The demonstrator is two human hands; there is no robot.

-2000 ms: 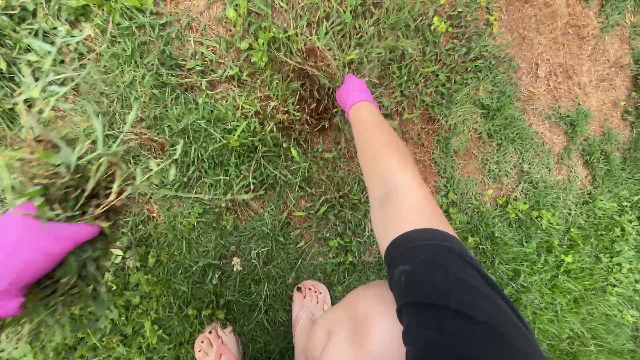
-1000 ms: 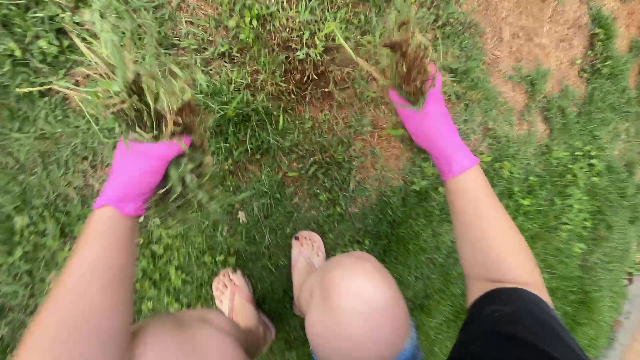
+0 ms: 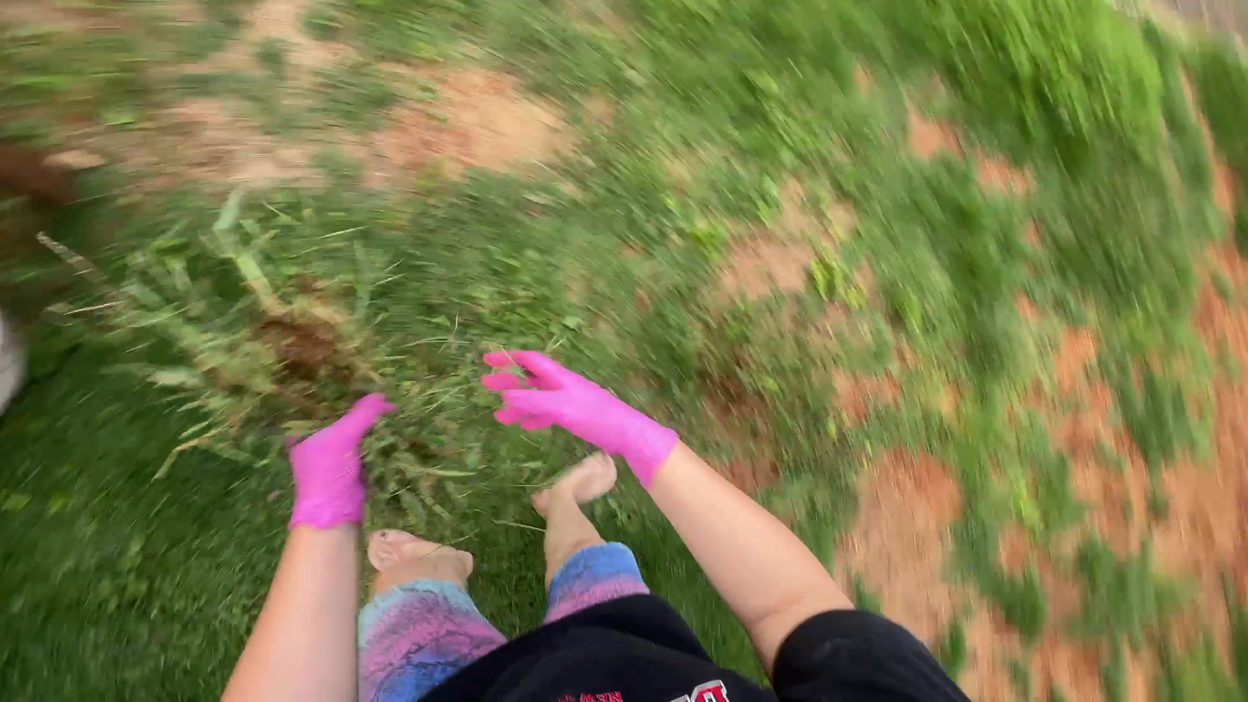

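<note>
A pink glove covers my left hand (image 3: 331, 463), which is closed around the base of a large, loose clump of pulled grass (image 3: 292, 341) with brown roots and soil at its middle. The clump spreads up and left of that hand, and some blades hang to its right. My right hand (image 3: 570, 400), also in a pink glove, is just right of the clump with its fingers apart and nothing held in them. The left fingers are largely hidden by the glove's back and the grass.
Patchy lawn (image 3: 1033, 195) lies ahead and to the right, broken by bare reddish soil (image 3: 907, 526). My feet (image 3: 585, 478) are on the grass below my hands. A blurred reddish-brown thing (image 3: 29, 175) and a pale one (image 3: 8, 361) are at the left edge.
My right hand has come in beside the left and let go of the rooted tuft it held a second ago. My left hand still holds its grass. The view has swung to other ground.
</note>
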